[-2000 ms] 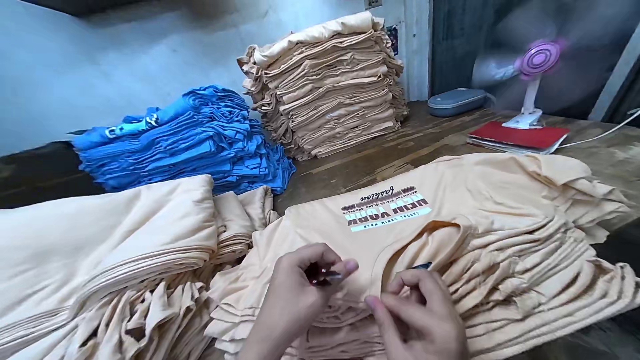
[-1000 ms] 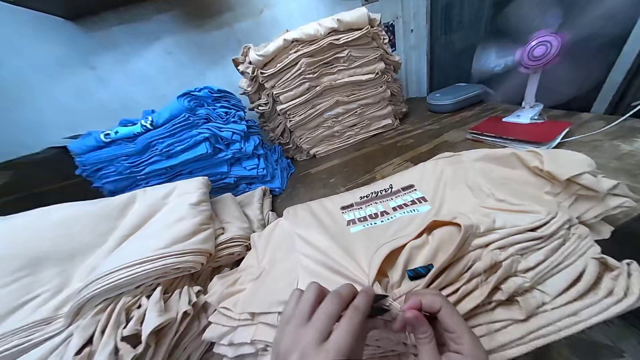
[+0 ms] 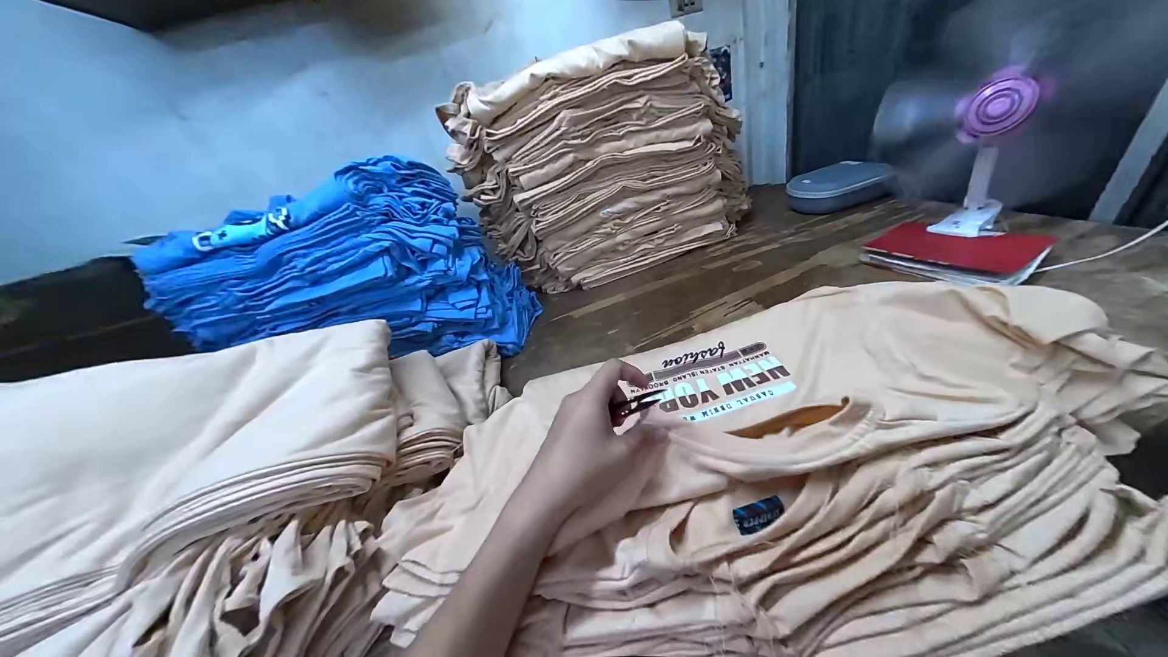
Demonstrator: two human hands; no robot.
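Note:
My left hand (image 3: 607, 438) reaches in from the bottom, its fingers closed on small dark-handled snips (image 3: 639, 403) whose metal tips point right. It also touches the top beige T-shirt (image 3: 894, 347) beside the neckline, over the lower edge of the printed lettering. The shirt's neck opening lies to the right of the hand. Below it shows the neck of another beige shirt with a dark woven label (image 3: 758, 516), in a spread pile of beige shirts (image 3: 912, 566). My right hand is out of view.
Folded beige cloth (image 3: 210, 429) lies at left. Behind stand a blue garment pile (image 3: 347, 265) and a tall beige stack (image 3: 620, 164). At the right back are a grey case (image 3: 838, 187) and a running pink fan (image 3: 999, 105) on a red book (image 3: 958, 248), its cable running right.
My left hand has moved up and away from the neck area with the snips. My right hand has left the view. The top shirt's neckline has shifted, and the labelled neck lies exposed below it.

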